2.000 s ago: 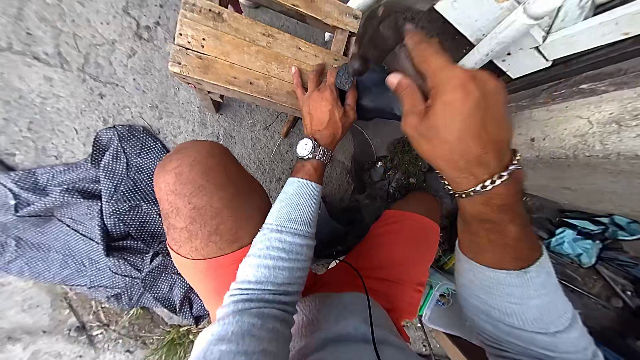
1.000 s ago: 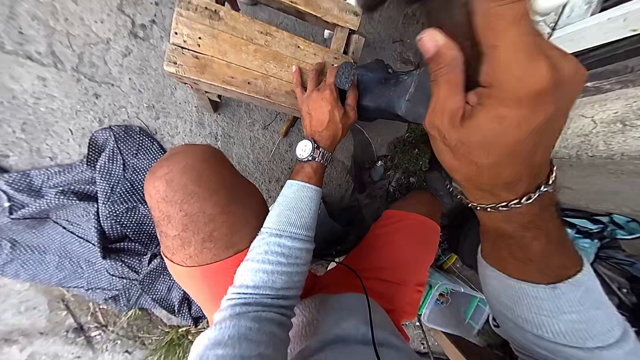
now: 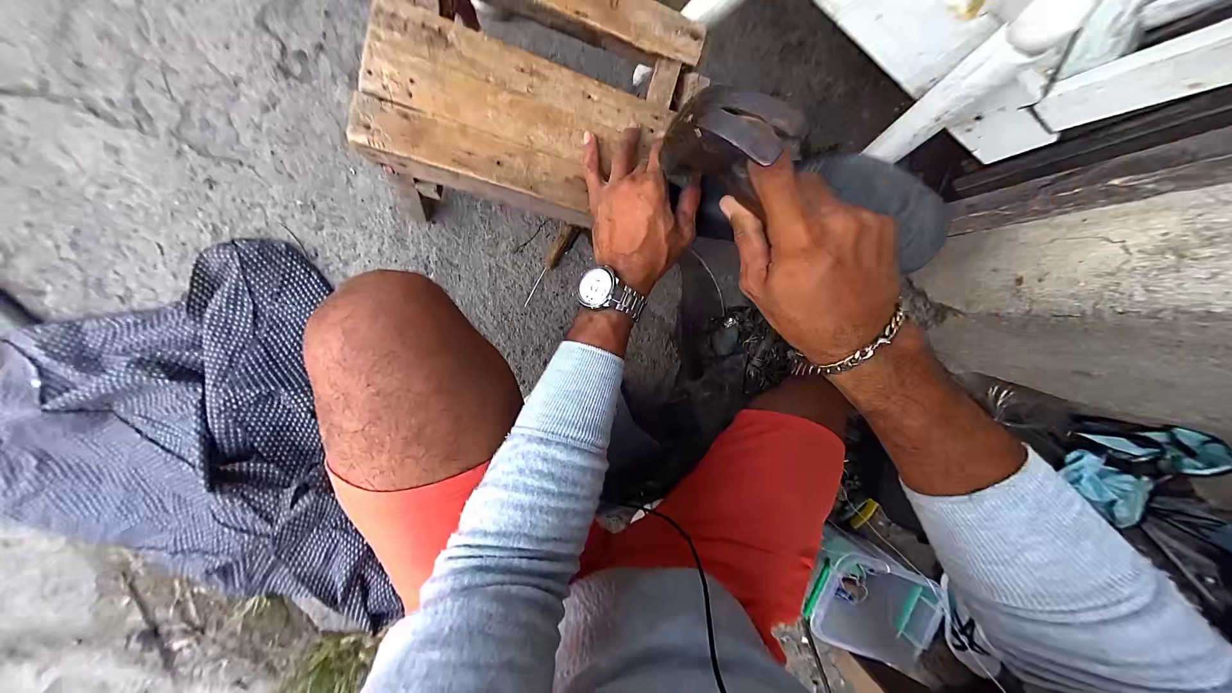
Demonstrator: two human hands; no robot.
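Observation:
My left hand [image 3: 635, 217] lies palm down at the right edge of a wooden bench [image 3: 481, 106], fingers spread. Its thumb and index finger hold one end of a dark shoe or boot [image 3: 712, 214]. A grey, rounded, sole-like part [image 3: 881, 207] shows beyond my right hand. My right hand [image 3: 818, 260] grips a dark, heavy metal tool [image 3: 727, 130] with a curved, notched head. The tool is partly blurred, and I cannot tell its exact kind. Its head is above the shoe end beside my left fingers and hides that part; contact cannot be told.
Dark dotted cloth [image 3: 241, 414] lies on the ground at left. A wooden-handled tool with a thin tip [image 3: 561, 246] is below the bench. A clear plastic box [image 3: 876, 602] sits at lower right, near black and blue plastic [image 3: 1116, 481]. A white frame [image 3: 1020, 87] and concrete ledge [image 3: 1088, 250] border the right.
The right hand with its metal tool was raised nearer the camera one second ago and is now lower, by the left hand. The left hand has stayed at the bench edge.

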